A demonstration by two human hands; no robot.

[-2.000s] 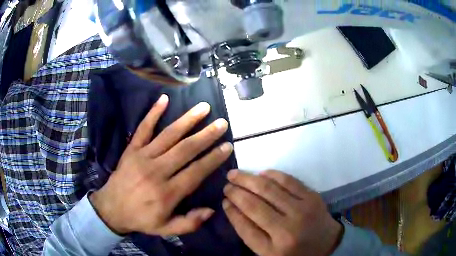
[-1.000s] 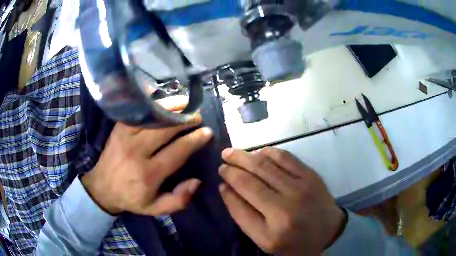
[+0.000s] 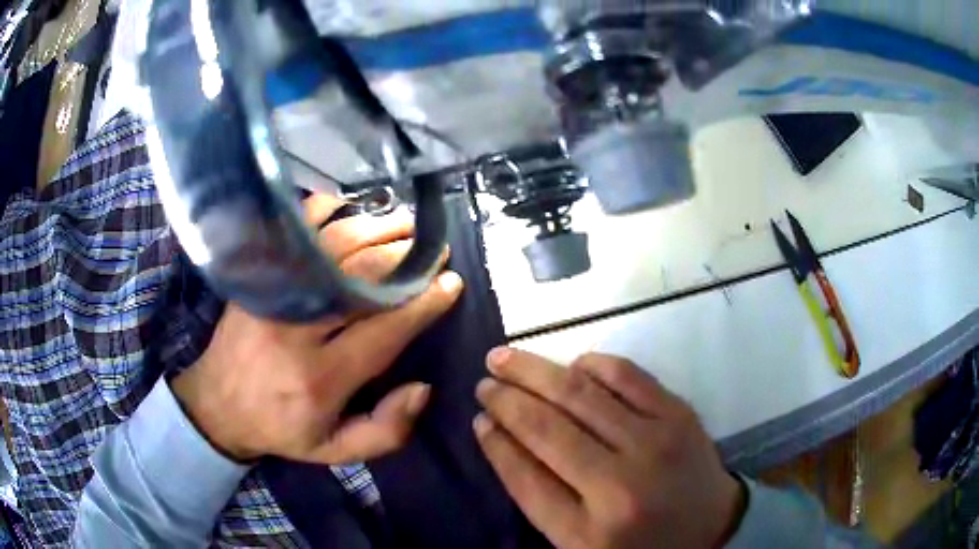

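Observation:
A dark fabric band [image 3: 456,365] runs from the bottom of the view up under the machine head. My left hand [image 3: 311,365] lies flat on it, fingers partly hidden behind the curved shiny metal guard [image 3: 183,139]. My right hand [image 3: 612,450] rests with its fingertips on the band's right edge, nearer me. Neither hand visibly grips the cloth; both press on it. Plaid fabric [image 3: 75,322] lies bunched at the left and shows below my left hand. The needle area is mostly hidden by the guard.
The white sewing machine head [image 3: 472,64] with grey round knobs [image 3: 558,256] overhangs the work. Thread snips [image 3: 818,295] with yellow-green and orange-red handles lie on the table at right. A dark flat piece [image 3: 813,139] lies behind them. Grey metal blades [image 3: 950,188] show at far right.
My left hand has slid forward along the dark band, its fingers now behind the guard and more bent. My right hand stays near the band's right edge. The camera view has shifted closer to the machine head.

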